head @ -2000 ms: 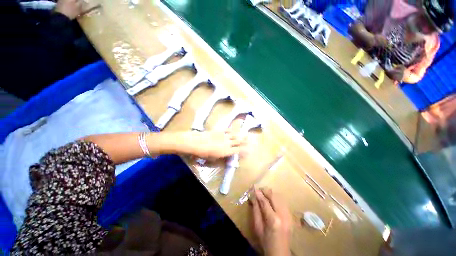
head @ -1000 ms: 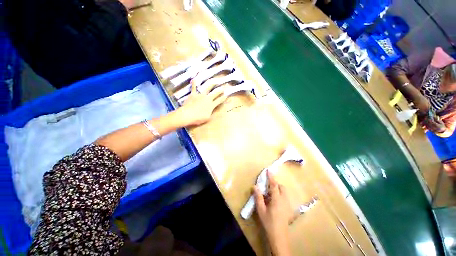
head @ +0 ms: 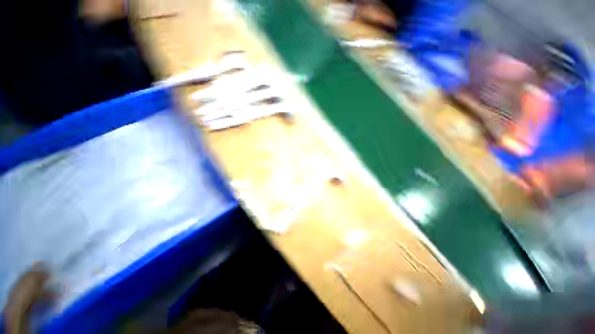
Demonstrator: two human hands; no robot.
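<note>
The picture is strongly blurred. My left hand is at the lower left edge, over the near side of the blue tote; whether it holds anything cannot be told. My right hand is not in view. Several pale handle-like mouldings with dark tips lie side by side on the tan bench, beyond the tote. A whitish liner sheet covers the tote's contents.
A green conveyor belt runs beyond the bench. A small dark piece, thin rods, a long thin stick and a blurred white dish lie on the bench. Another person sits across the belt.
My left hand has left the mouldings and moved to the lower left, over the tote. My right hand and the moulding it held have gone from view. The camera view has shifted and blurred.
</note>
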